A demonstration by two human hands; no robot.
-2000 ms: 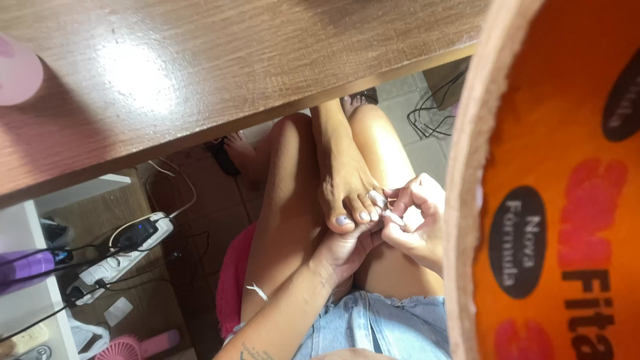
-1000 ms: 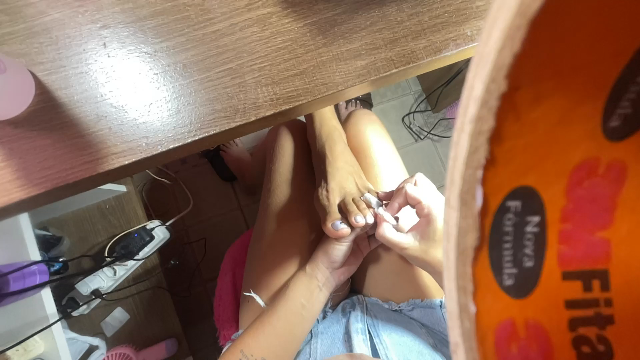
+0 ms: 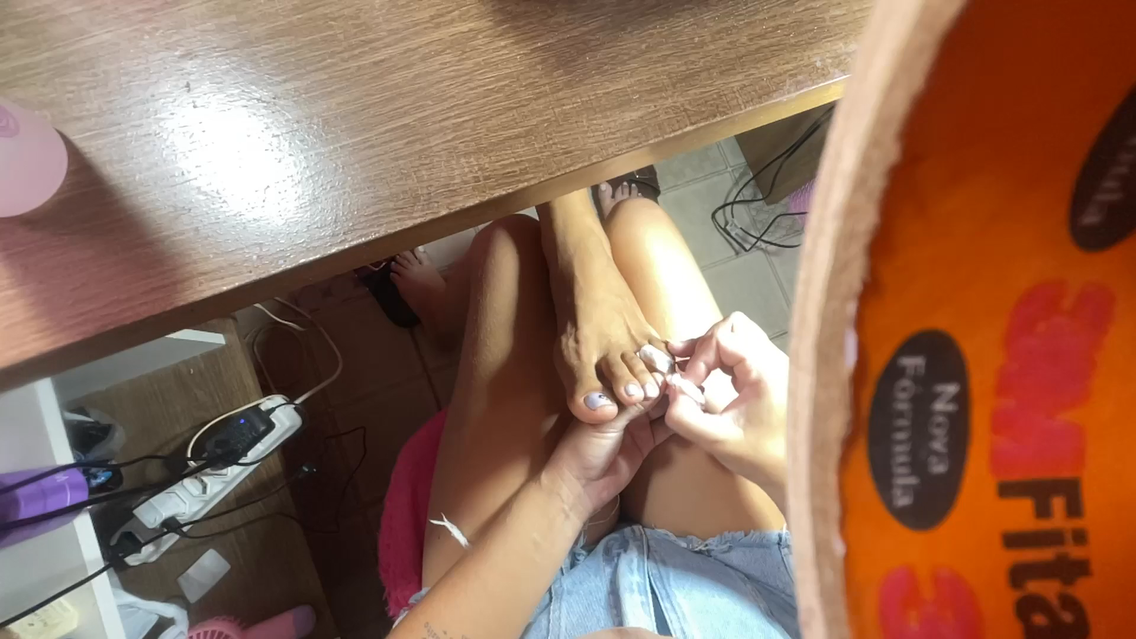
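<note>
Another person's bare foot (image 3: 590,311) rests between my knees, its toes pointing toward me. The big toenail (image 3: 598,401) is pale with a dark mark. My left hand (image 3: 612,448) supports the toes from below, its fingers curled under the outer toes. At the small-toe side, my right hand (image 3: 732,395) has thumb and fingers pinched close together; whether a small thing is between them cannot be made out. A white wad, perhaps cotton (image 3: 657,359), lies among the outer toes, touching the right fingertips.
A wooden tabletop (image 3: 399,115) covers the upper view, with a pink round object (image 3: 27,164) on it. A large roll with an orange core (image 3: 994,266) blocks the right side. A power strip (image 3: 213,479) with cables and a pink handheld fan (image 3: 253,626) are at lower left.
The view has shifted slightly. Both hands stay at the outer toes, with only small movements of the right fingers.
</note>
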